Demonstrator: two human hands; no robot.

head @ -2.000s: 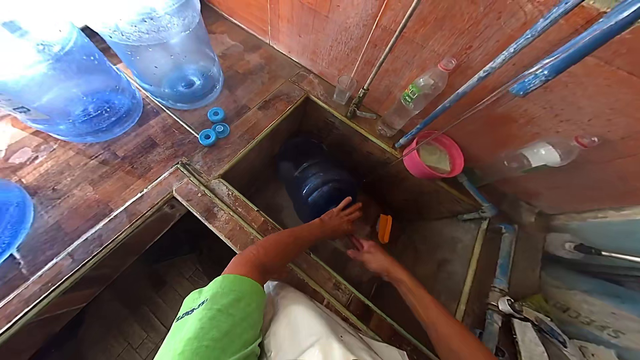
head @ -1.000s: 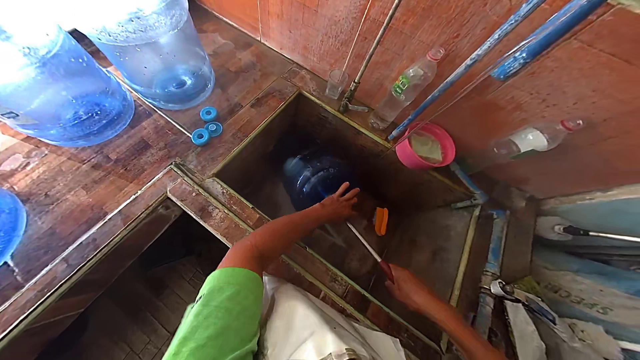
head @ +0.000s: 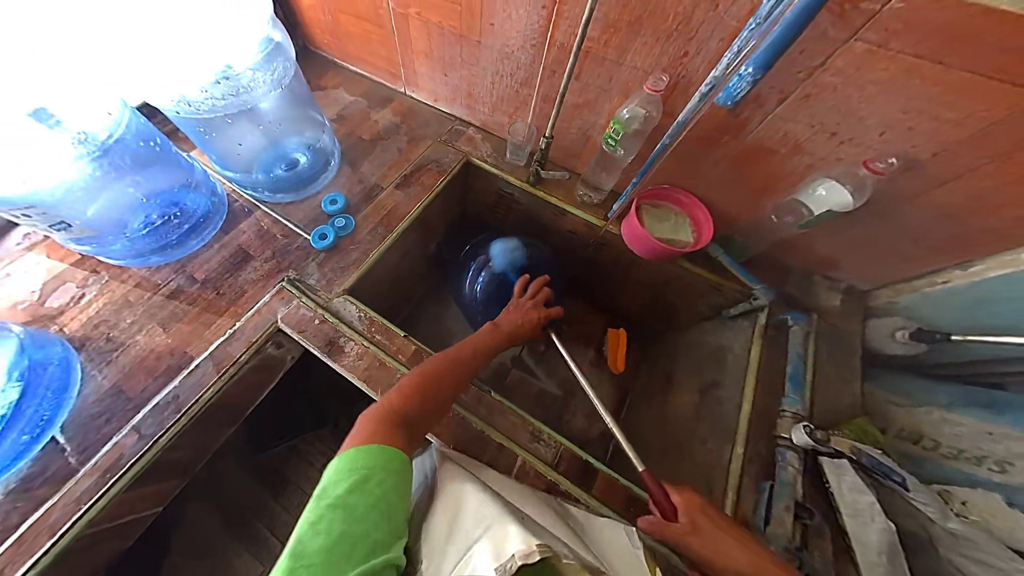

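Note:
In the tiled basin [head: 720, 400] lies a large translucent blue water jug [head: 480, 280]. My left hand [head: 528, 310] rests with spread fingers at the jug's near end, around its neck as far as I can see. My right hand [head: 680, 520] grips the dark red handle of a long metal-rod brush [head: 596, 400]. The rod runs up past my left hand into the jug's mouth, where a pale, fuzzy head shows through the blue wall. An orange brush [head: 616, 350] lies on the basin floor, to the right of my left hand.
Several blue jugs [head: 280, 152] stand on the tiled ledge at left, near small blue caps [head: 334, 203]. A pink bowl [head: 666, 222], a clear plastic bottle [head: 628, 136] and a small cup [head: 520, 142] sit along the back rim. A second, dark basin opens at lower left.
My right hand has moved down and right, away from the jug, and more of the brush's rod shows. My left hand stays at the jug's near end.

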